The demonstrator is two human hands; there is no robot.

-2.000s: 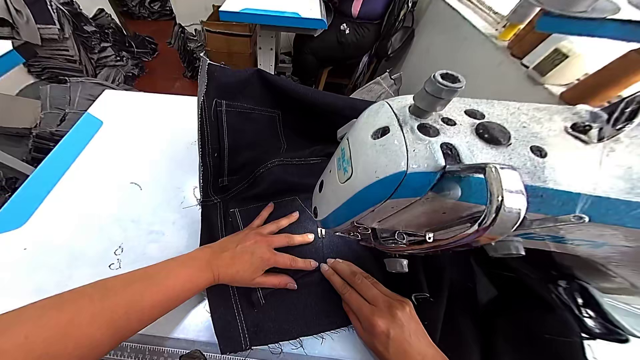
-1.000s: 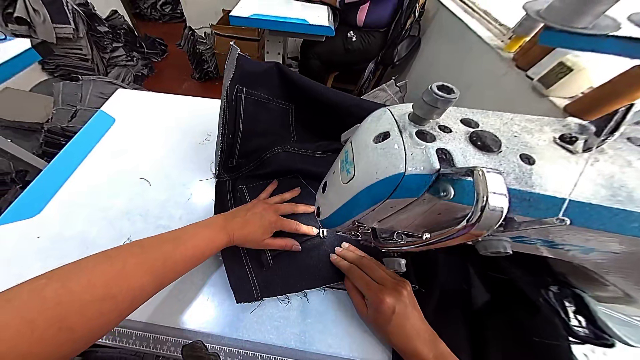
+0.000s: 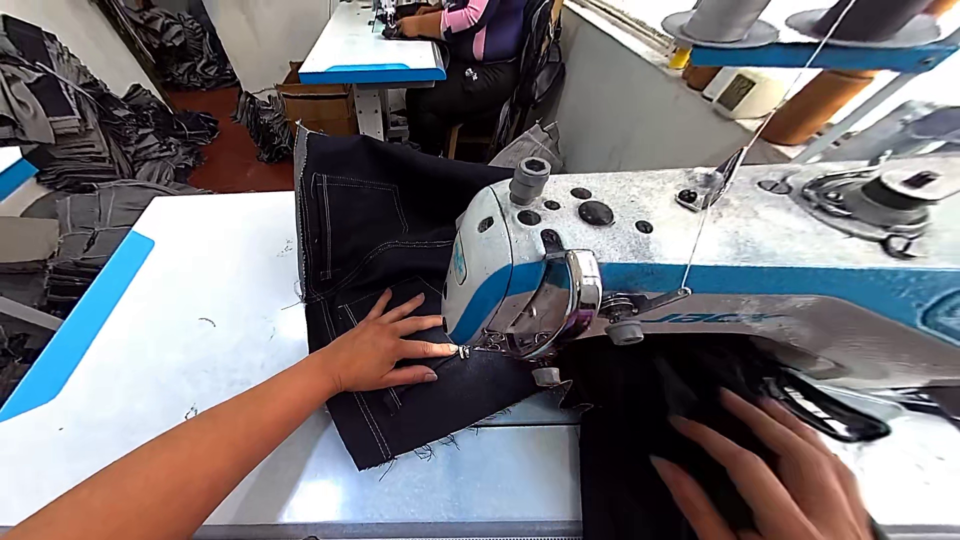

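Observation:
Dark denim trousers (image 3: 352, 217) with pale stitching and a back pocket lie under the head of a white and blue Jack sewing machine (image 3: 517, 277). My left hand (image 3: 390, 345) rests on the denim with fingers spread, its index fingertip beside the presser foot (image 3: 463, 351). To the right, my right hand (image 3: 772, 465) is over the dark cloth (image 3: 630, 435) below the machine arm, fingers spread and slightly blurred; whether it pinches any cloth cannot be told. Loose threads hang from the raw lower edge of the denim. The needle is hard to make out.
The white tabletop (image 3: 225, 300) has a blue edge and thread scraps. Piles of dark garments (image 3: 97, 135) stand at the left. A co-worker (image 3: 480, 45) sits at another table (image 3: 375, 52), near a cardboard box (image 3: 319, 105). Thread cones (image 3: 727, 19) stand on a rack at upper right.
My right hand has left its place beside the presser foot and moved right, onto the cloth below the machine arm. My left hand stays on the denim. The view has shifted somewhat.

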